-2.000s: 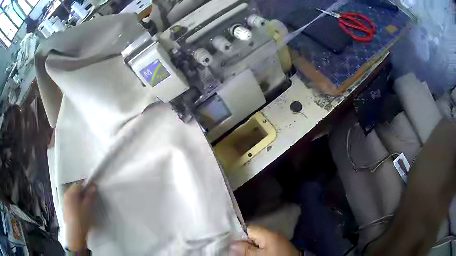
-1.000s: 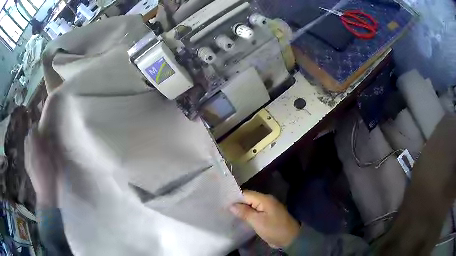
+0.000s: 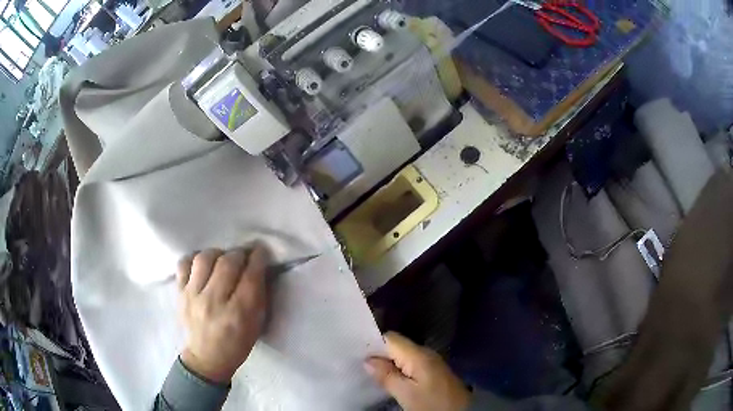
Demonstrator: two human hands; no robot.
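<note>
A large pale beige-grey garment panel [image 3: 185,201] lies over the left of the machine table and runs under the head of the overlock machine [image 3: 241,108]. My left hand [image 3: 223,309] rests on the panel with its fingers bent, beside a small fold or slit in the cloth. Whether it pinches the cloth is hidden. My right hand [image 3: 418,376] pinches the panel's right edge between thumb and fingers, below the yellow-cream tray frame [image 3: 422,210]. The presser foot area is mostly hidden under the head.
Red-handled scissors [image 3: 567,22] and a dark flat pouch [image 3: 506,36] lie on the blue patterned board [image 3: 554,88]. Tied bundles of cut pieces [image 3: 599,233] stand at the right, with a brown cloth piece [image 3: 683,297] over them. White thread cones [image 3: 84,46] show far left.
My left hand has come from the panel's blurred left side onto its middle. My right hand still holds the edge, slightly lower in view. The panel lies differently, with changed folds.
</note>
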